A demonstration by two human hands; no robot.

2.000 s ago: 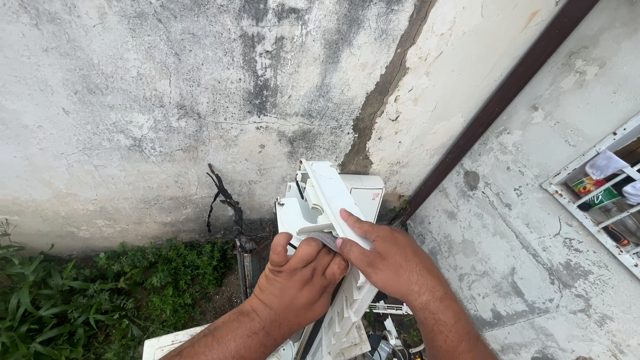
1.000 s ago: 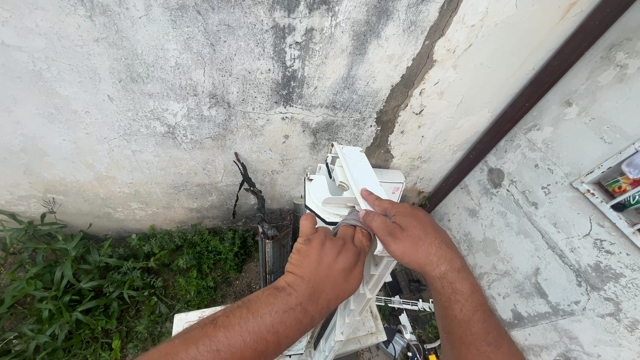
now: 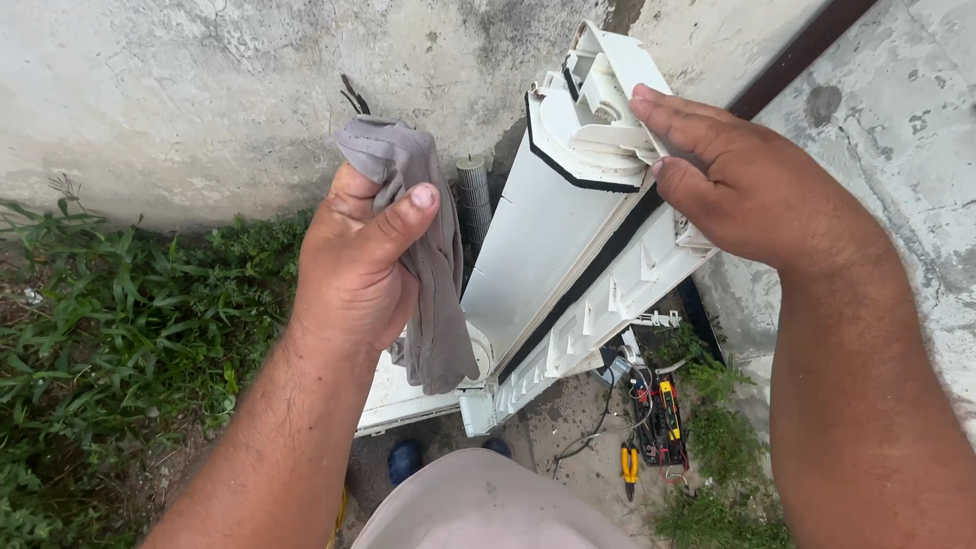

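A grey cloth (image 3: 438, 305) hangs from my left hand (image 3: 366, 252), pinched between thumb and fingers, left of a long white plastic housing (image 3: 541, 229) that looks like an air conditioner's indoor-unit chassis. The housing stands upright and tilted, with black foam strips along its end and side. My right hand (image 3: 732, 168) grips the upper end of the housing at its right edge, thumb and fingers on either side of a thin wall. Behind the cloth, a ribbed cylindrical blower wheel (image 3: 474, 198) stands near the wall.
A white panel (image 3: 396, 396) lies under the housing's lower end. On the ground at right are yellow-handled pliers (image 3: 629, 465), a tool tray (image 3: 659, 427) with a yellow tester, and loose wires (image 3: 587, 438). Green plants (image 3: 145, 320) grow at left; a stained wall (image 3: 229, 99) rises behind.
My left hand has moved away from the housing to the left, with the cloth now hanging openly from it. My right hand is still at the housing's upper end. The view has shifted closer.
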